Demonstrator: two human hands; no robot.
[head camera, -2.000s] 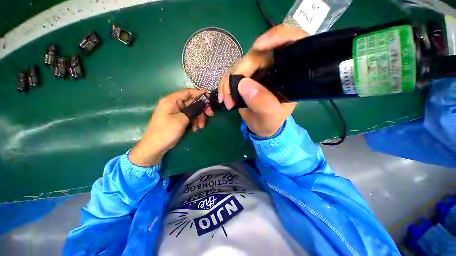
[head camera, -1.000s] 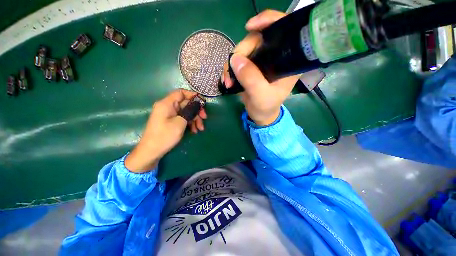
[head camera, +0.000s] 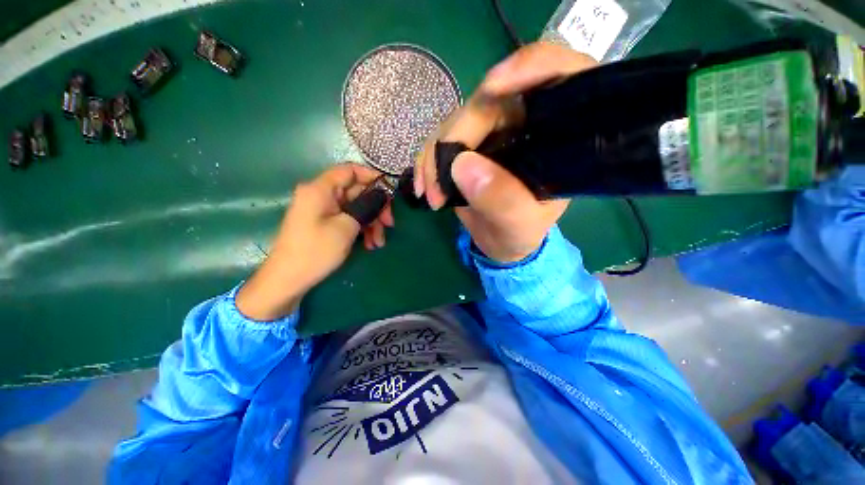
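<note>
My left hand (head camera: 318, 223) holds a small dark unit (head camera: 368, 204) between thumb and fingers, just below the screw dish. My right hand (head camera: 498, 161) grips the thick black electric screwdriver (head camera: 607, 128), which has a green-and-white label and lies nearly level. Its black nose points left and meets the metallic end of the unit; the bit tip is too small to make out. The round screw dish (head camera: 400, 106), full of tiny silvery-pink screws, lies on the green mat behind the hands.
Several dark units (head camera: 93, 118) lie in a loose cluster at the upper left. A labelled zip bag (head camera: 599, 26) lies behind the screwdriver. A black cable (head camera: 645, 242) curves over the mat at right. A pale rail (head camera: 114, 26) runs along the back. Another person's blue sleeve (head camera: 833, 232) is at the right edge.
Since one second ago, the screwdriver has swung from over the dish's lower edge to the unit, its rear moving right and down. The left hand has kept hold of the unit, nearly still.
</note>
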